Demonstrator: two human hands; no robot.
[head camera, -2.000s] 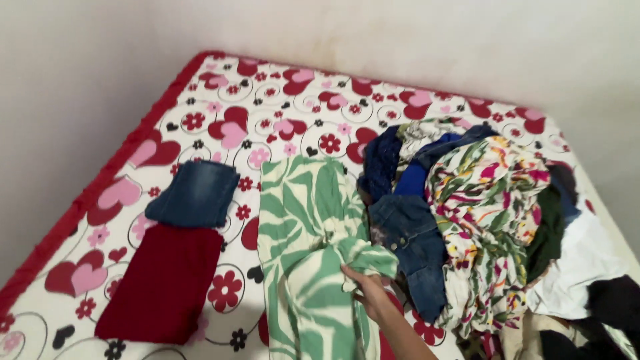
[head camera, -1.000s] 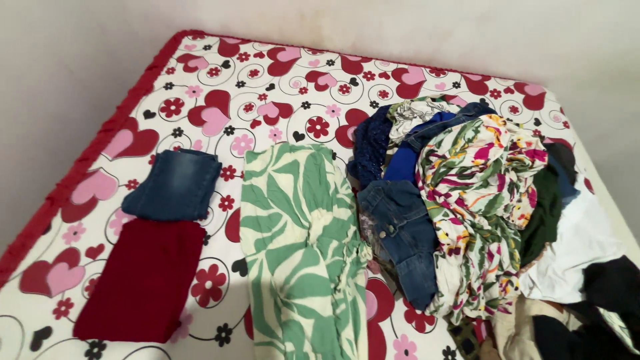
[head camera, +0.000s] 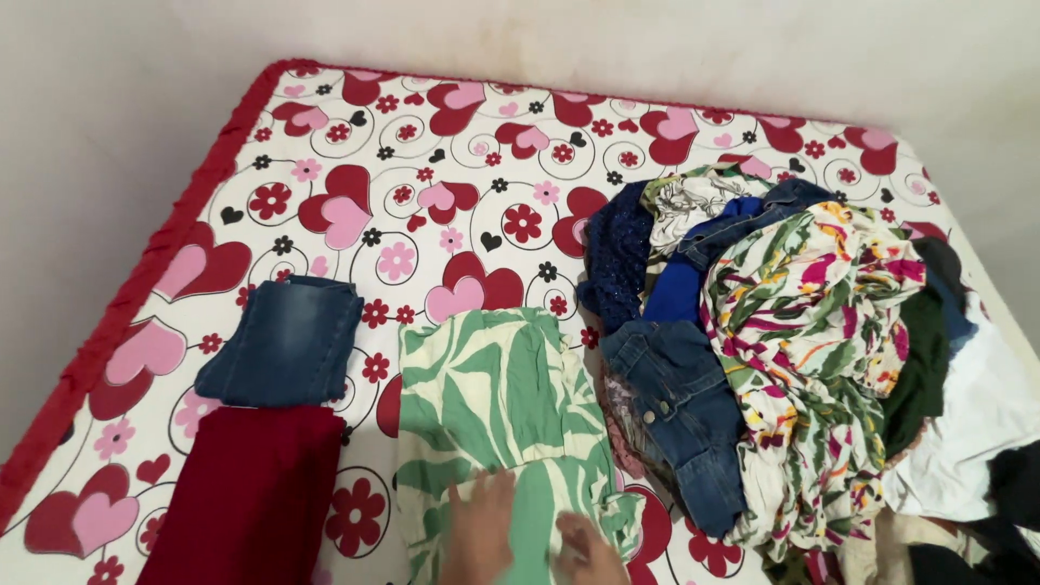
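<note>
A green and cream patterned garment (head camera: 504, 390) lies on the heart-print bedspread at the lower middle, folded over on itself with a crease across it. My left hand (head camera: 481, 520), blurred, is over its lower part. To the right, my right hand (head camera: 587, 552) is at the same cloth near the bottom edge of the view, fingers bent. Blur hides whether either hand grips the fabric. Folded blue jeans (head camera: 288, 341) lie to the left, just above a folded dark red cloth (head camera: 244, 496).
A heap of clothes on the right includes a floral garment (head camera: 812, 309), a denim garment with buttons (head camera: 682, 422), a dark blue sparkly one (head camera: 621, 252) and a white one (head camera: 967, 422). A red ruffled edge (head camera: 175, 236) borders the bedspread, with walls behind.
Both hands have come into view over the green and cream garment; one second ago neither showed. Its lower part now lies folded up over itself.
</note>
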